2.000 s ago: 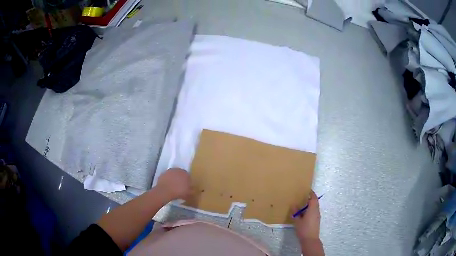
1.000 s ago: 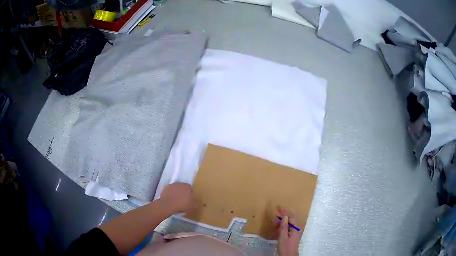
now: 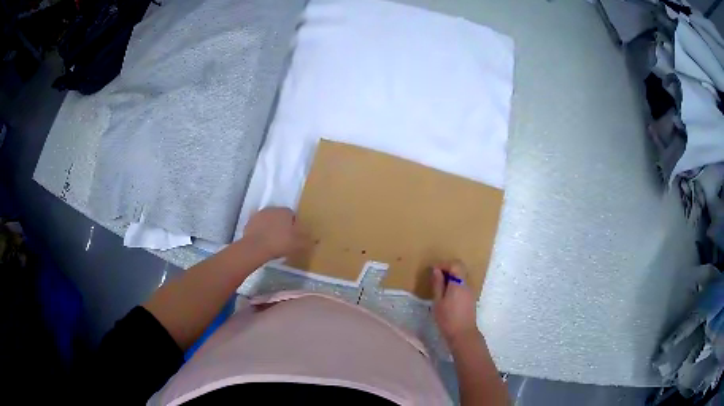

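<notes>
The tan pattern card lies flat on the near part of the white cut panels. A notch and a row of small holes show near its near edge. My left hand rests on the card's left near corner and the white fabric beside it. My right hand holds a blue marking pen over the card's near right part. The pen's tip is hidden by my fingers, so I cannot tell whether it touches the card.
A pile of grey panels lies left of the white one, with a small white fabric piece sticking out at its near edge. A black plastic bag is at the far left. Bundles of grey and white pieces are heaped along the right.
The view has tilted nearer, so the card and panels sit higher in it. My right hand with the pen has moved left from the card's right edge onto the card. My left hand stays at the left corner.
</notes>
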